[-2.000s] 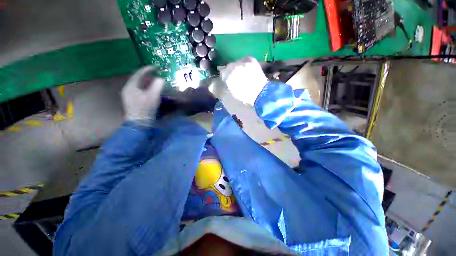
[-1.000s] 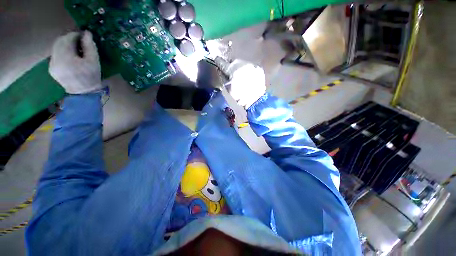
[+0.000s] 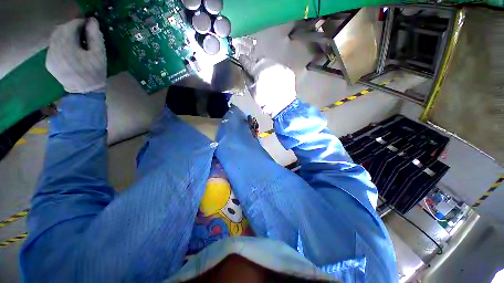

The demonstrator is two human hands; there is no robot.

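A green circuit board (image 3: 141, 41) slants across the upper left, cut off by the top edge. Round grey-topped capacitors (image 3: 211, 43) stand at its right side, beside a bright glare. My left hand (image 3: 77, 58), white-gloved with curled fingers, is at the board's left edge; whether it grips the board cannot be told. My right hand (image 3: 273, 85), gloved and overexposed, is just right of the board's lower right corner. It holds a thin dark tool (image 3: 239, 63) pointing at that corner; its tip is lost in glare.
The green bench edge (image 3: 260, 21) runs along the top. A metal stand with a slanted panel (image 3: 359, 44) and a metal frame (image 3: 411, 52) are at upper right. Black totes (image 3: 395, 149) stand on the floor at right. Yellow-black tape (image 3: 348, 99) marks the floor.
The view has shifted, bringing the stacked totes into sight. My left hand has moved from below the board to its left edge. My right hand has come down beside the lower right corner.
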